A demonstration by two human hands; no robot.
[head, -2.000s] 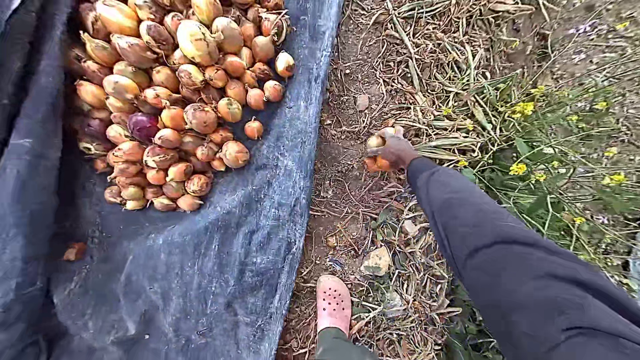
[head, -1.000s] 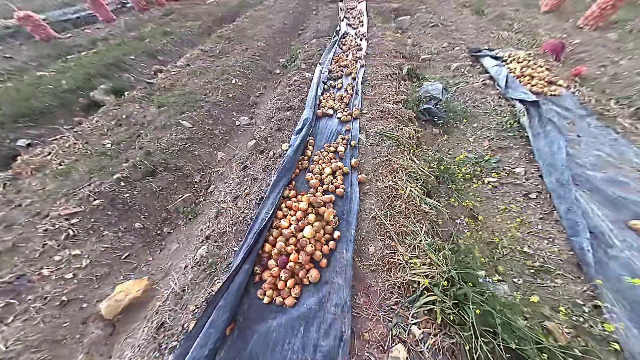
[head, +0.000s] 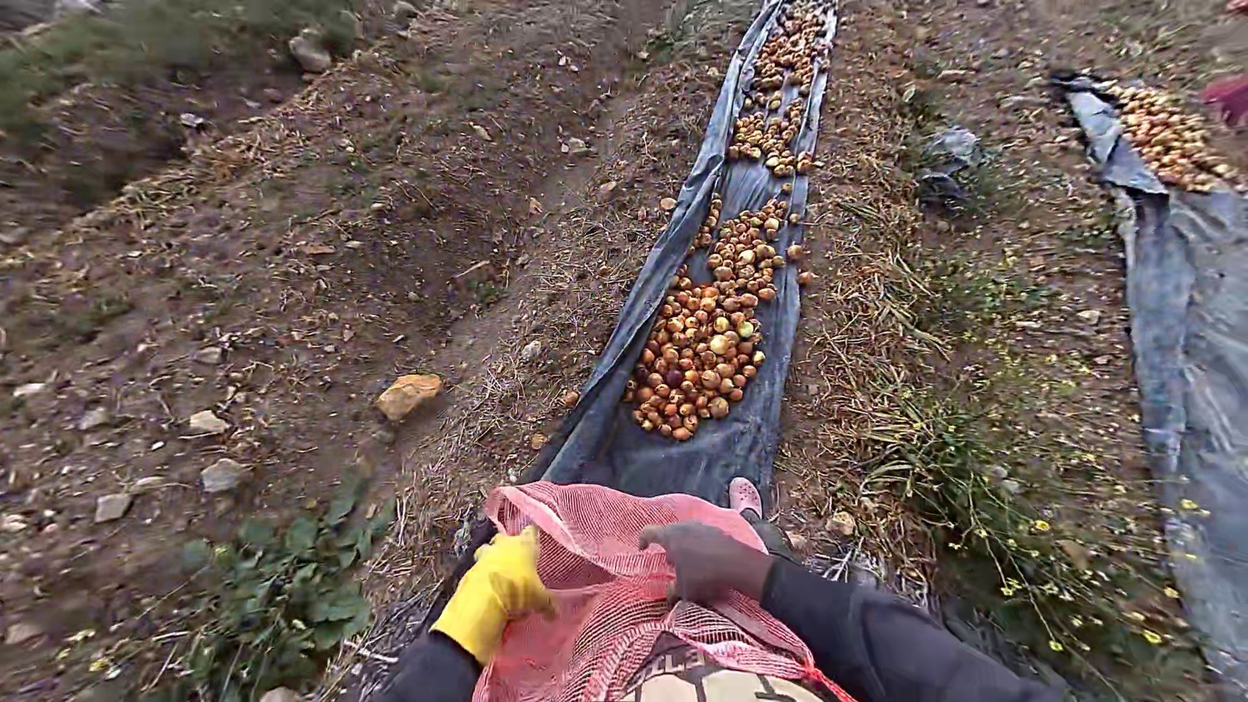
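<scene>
A red mesh sack with dark printing hangs in front of my body at the bottom centre. My left hand, in a yellow glove, grips its left edge. My right hand, with a dark sleeve, is on the right part of the mesh, its fingers curled at the rim. Beyond the sack, a heap of onions lies on a long dark plastic sheet, and more onions run along it into the distance. What is inside the sack cannot be seen.
A pink clog stands at the sheet's near right edge. On the right lies a second plastic sheet with onions. Stones, among them an orange-brown rock, lie on the soil at left. Weeds with yellow flowers grow between the sheets.
Two seconds ago my right hand was low over the soil, holding onions beside the sheet. Now both hands are at a red mesh sack. The view has swung up and back.
</scene>
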